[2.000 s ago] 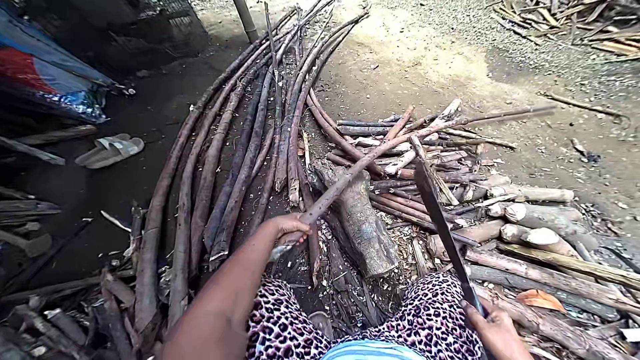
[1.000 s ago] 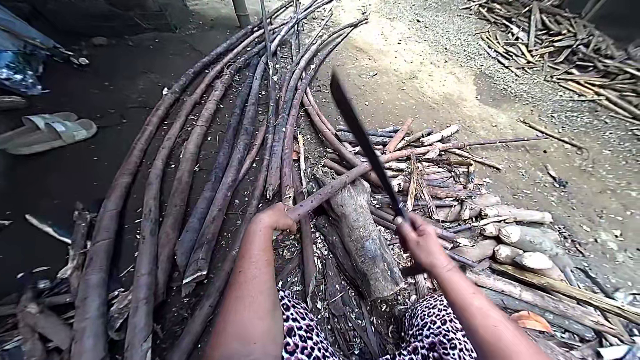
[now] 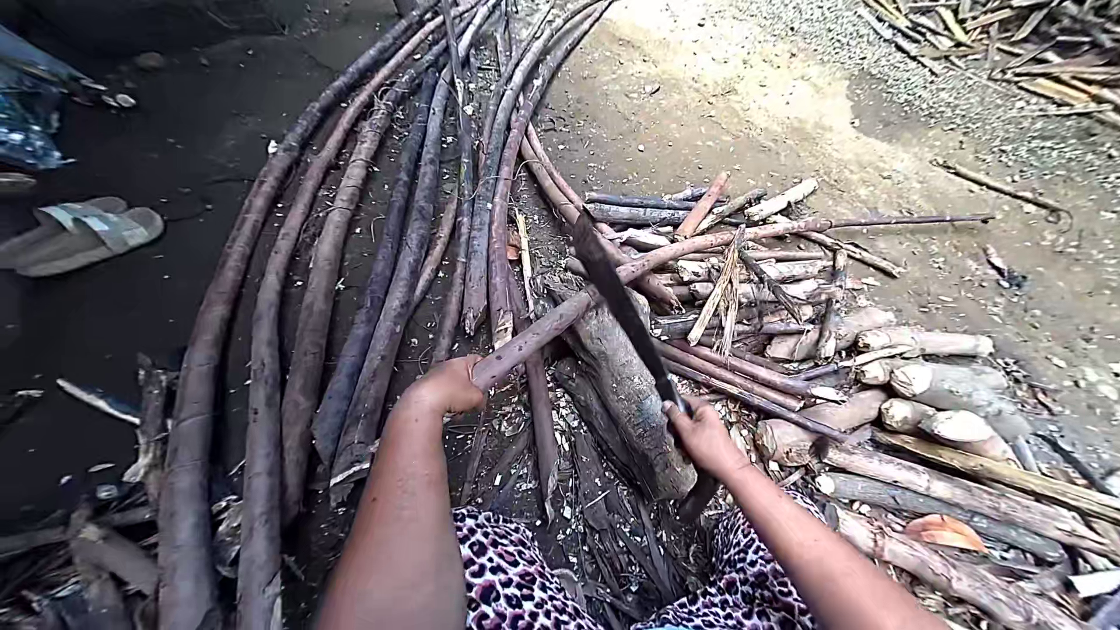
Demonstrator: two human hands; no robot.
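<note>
My left hand [image 3: 444,385] grips the near end of a long reddish-brown branch [image 3: 551,324], which runs up and right across a thick log block [image 3: 634,394] and over the cut wood behind it. In my right hand [image 3: 707,437] is the handle of a machete [image 3: 626,306]. Its dark blade points up and to the left and crosses over the branch above the block. Whether the blade touches the branch I cannot tell. Both hands are in front of my knees, one on each side of the block.
Long curved poles [image 3: 262,350] lie on the ground at the left. Cut wood pieces [image 3: 945,385] are piled at the right. Sandals [image 3: 87,232] rest at the far left, and split sticks [image 3: 1050,52] lie at the top right. Wood chips cover the soil round the block.
The machete was low at the right two seconds ago, then was raised beside the branch, and now its blade lies across the branch over the block. My left hand has kept its hold on the branch.
</note>
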